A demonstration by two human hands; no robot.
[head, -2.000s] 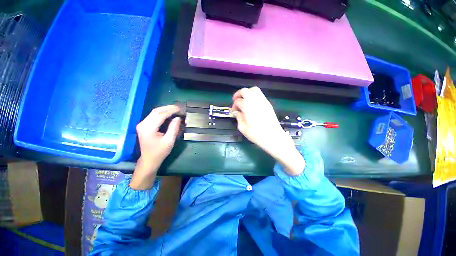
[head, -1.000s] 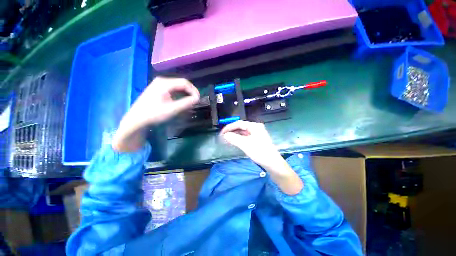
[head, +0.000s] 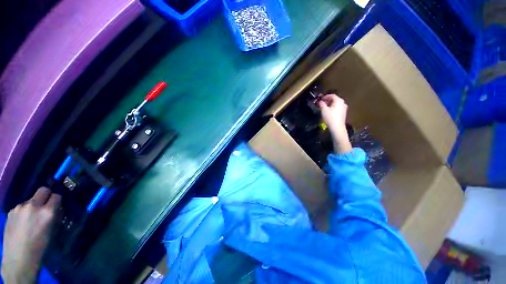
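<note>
The black fixture (head: 83, 172) with two blue guide rods lies on the bench at the left. Its silver toggle clamp (head: 131, 121) ends in a red handle (head: 156, 91). My left hand (head: 32, 227) is at the fixture's lower left end with bent fingers; its fingertips and anything under them are hidden. My right hand (head: 334, 115) is inside the open carton (head: 396, 91). Its thumb and fingers meet at a small dark part with a shiny spot (head: 315, 100); whether they grip it is unclear. Black parts and a yellow piece (head: 324, 126) lie below.
A small blue bin (head: 276, 12) of silver parts stands on the green bench (head: 194, 94), beside another blue bin (head: 186, 19). The pink block (head: 61, 50) lies behind the fixture. Clear film (head: 369, 147) is in the carton beyond the bench edge.
The view has turned right. My right hand has left the fixture's near side and reached into the carton. My left hand is now lower, at the fixture's end.
</note>
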